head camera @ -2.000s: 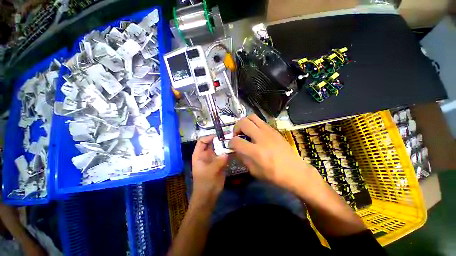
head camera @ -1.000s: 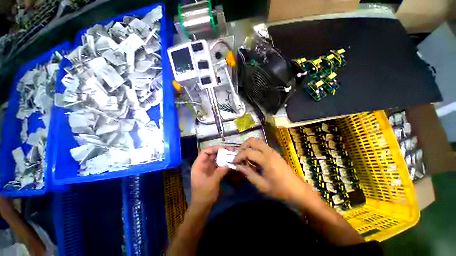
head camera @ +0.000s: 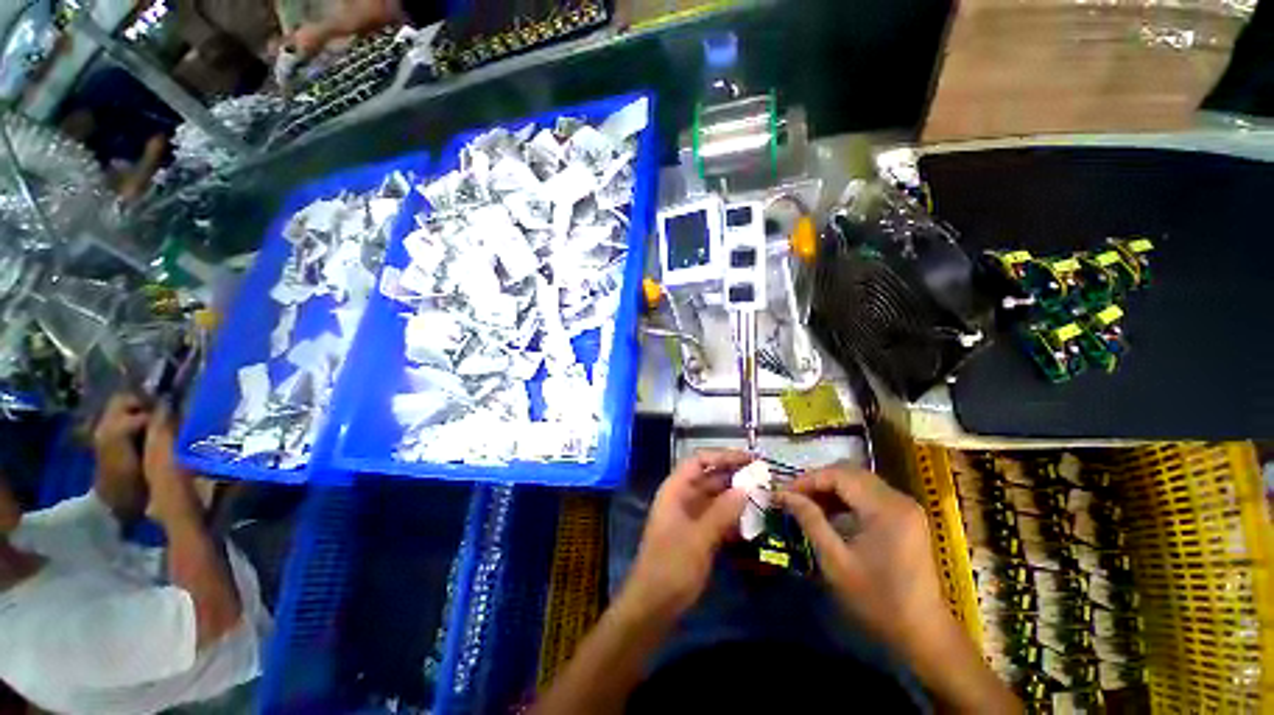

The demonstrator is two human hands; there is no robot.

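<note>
My left hand [head camera: 694, 520] holds a white housing [head camera: 755, 497] between thumb and fingers, just in front of the metal tray. My right hand [head camera: 855, 524] pinches at the housing's right side, where dark thin lead wires show. A circuit board [head camera: 777, 555] with yellow and dark parts hangs just below the housing, between the hands. The soldering iron [head camera: 749, 377] points down from its machine, its tip just above the housing; I cannot tell whether they touch.
Blue trays [head camera: 625, 349] of white housings stand left, over a blue crate. The soldering machine [head camera: 715, 256], solder spool [head camera: 736, 137], sponge [head camera: 815, 408] and black fan [head camera: 901, 300] stand ahead. A black mat [head camera: 1188, 307] with boards and a yellow basket [head camera: 1195, 538] are right. Another person [head camera: 126, 587] works at left.
The view has turned left, so the scene sits further right and another person shows. The housing has turned in my fingers, and the board now hangs visibly below it.
</note>
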